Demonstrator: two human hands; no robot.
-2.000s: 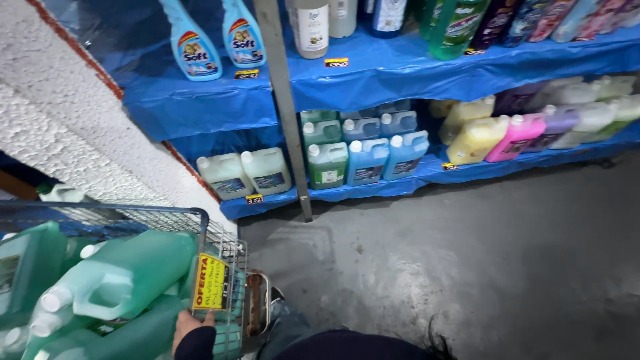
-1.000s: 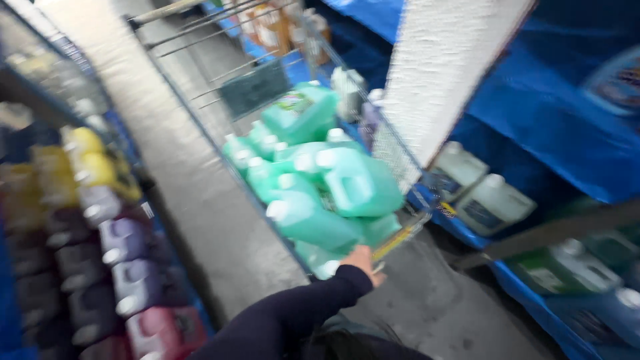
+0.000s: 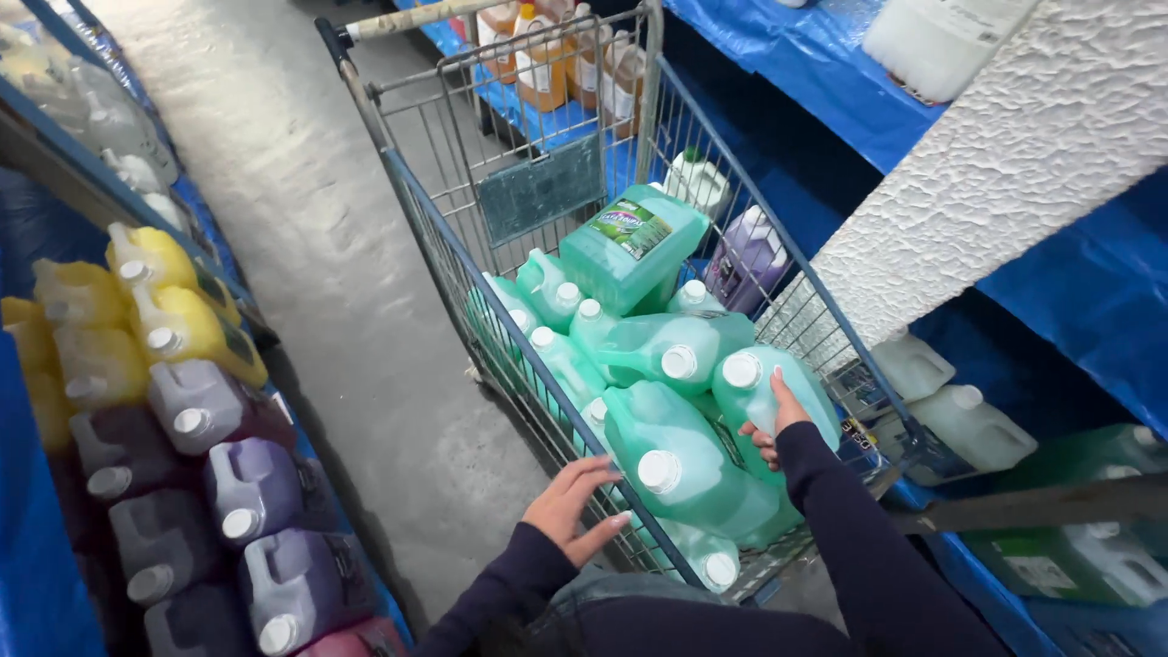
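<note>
A wire shopping cart (image 3: pixel 538 360) holds several plastic jugs of green liquid, most with white caps. My right hand (image 3: pixel 776 420) grips the handle of a green jug (image 3: pixel 798 379) at the cart's right side. Spread fingers and thumb show on my left hand (image 3: pixel 579 511), which is empty at the cart's left rim, beside a large green jug (image 3: pixel 680 456) lying tilted. Farther in, a labelled green jug (image 3: pixel 630 242) lies on top of the others. Another jug (image 3: pixel 671 347) lies across the middle of the pile.
Yellow jugs (image 3: pixel 182 319) and purple jugs (image 3: pixel 297 575) line a low shelf at left. A textured white pillar (image 3: pixel 985 182) stands right of the cart. Pale jugs (image 3: pixel 972 424) sit on a blue-covered shelf behind it. Orange-filled bottles (image 3: pixel 538 68) stand beyond the cart. Grey floor (image 3: pixel 365 301) runs along its left.
The view has swung left to the cart. My right hand has moved from the cart's near end onto a jug's handle, and my left hand has come into view at the left rim.
</note>
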